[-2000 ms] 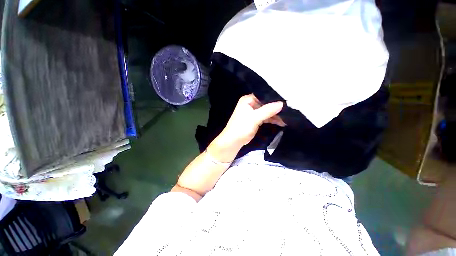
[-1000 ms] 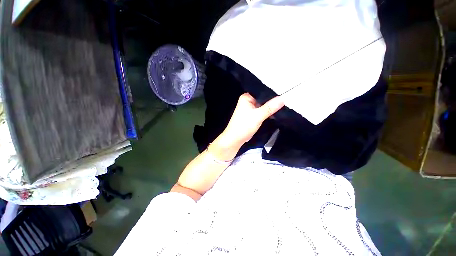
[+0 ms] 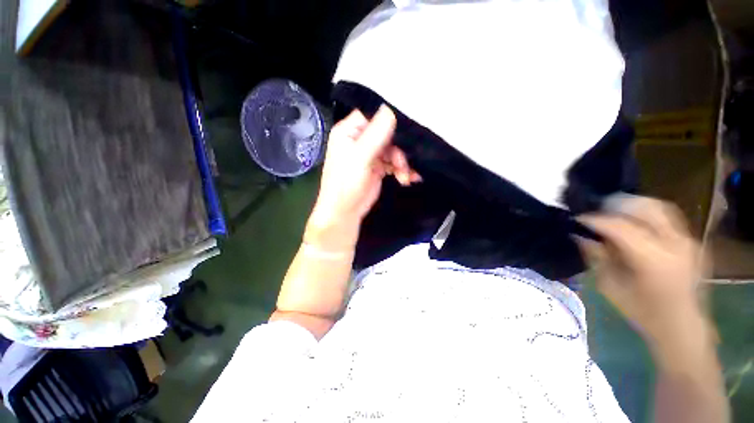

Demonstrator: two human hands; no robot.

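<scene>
The black garment fabric (image 3: pixel 488 231) lies gathered on the lap, with the bright white lining (image 3: pixel 496 91) spread above it. Their border runs as a slanting edge from upper left to lower right. My left hand (image 3: pixel 355 165) pinches the black edge near its upper left end. My right hand (image 3: pixel 653 264) is blurred and its fingertips grip the black cloth near the lower right end of the border. A small white patch (image 3: pixel 445 230) shows in the black folds. No needle or thread can be made out.
A stack of grey and patterned cloth (image 3: pixel 99 157) lies on a blue-edged stand at left. A round purplish bin or fan (image 3: pixel 283 128) stands beyond it. A black slatted object (image 3: pixel 78 384) is at lower left. A cardboard box (image 3: pixel 674 157) is at right, on the green floor.
My left hand has moved up and left along the edge. My right hand has come into view at the right end. The thread line seen across the lining one second ago no longer shows.
</scene>
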